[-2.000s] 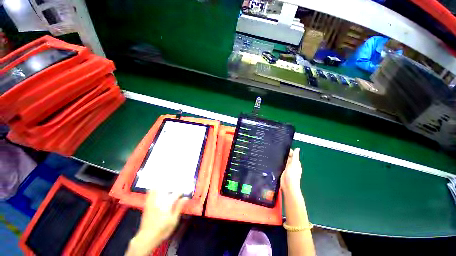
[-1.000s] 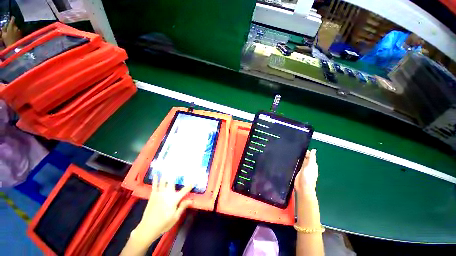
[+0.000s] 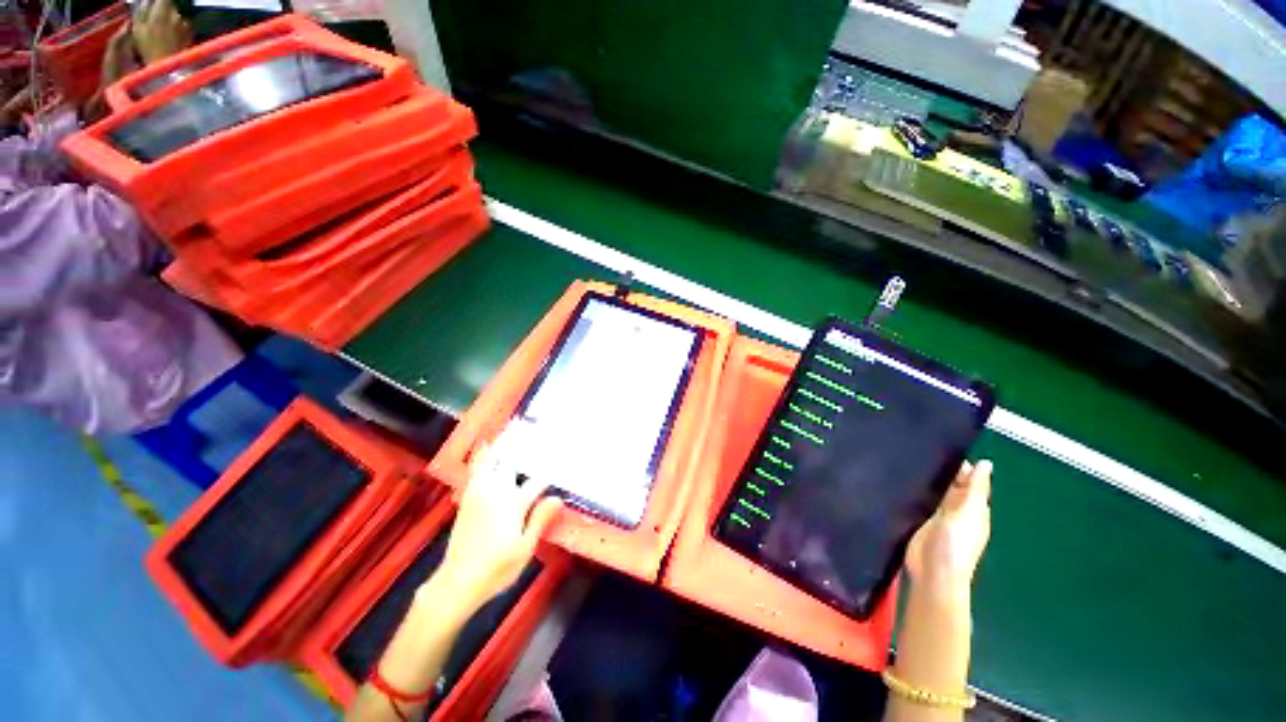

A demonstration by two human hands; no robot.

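A tablet with a white screen point(image 3: 615, 395) lies in a red-orange foam tray point(image 3: 683, 473). My left hand point(image 3: 497, 525) is over its lower left corner, fingers apart, holding nothing. A second tablet, with a black screen and green text lines point(image 3: 860, 466), lies tilted over another foam tray point(image 3: 762, 600). My right hand point(image 3: 951, 533) grips its right edge. A small plug-in stick point(image 3: 887, 298) projects from its top edge. A small dark plug point(image 3: 625, 286) shows at the top of the white-screen tablet.
A leaning pile of red-orange trays point(image 3: 339, 169) with tablets stands at the left. Lower trays with dark tablets point(image 3: 275, 525) are below the bench edge. A person in a pinkish smock point(image 3: 106, 303) is at far left. A white stripe point(image 3: 1128, 475) crosses the green bench.
The view has swung left, so the trays appear further right. The green-and-orange buttons on the right tablet's screen have disappeared since the oldest frame. My left hand has shifted to the white-screen tablet's lower left corner.
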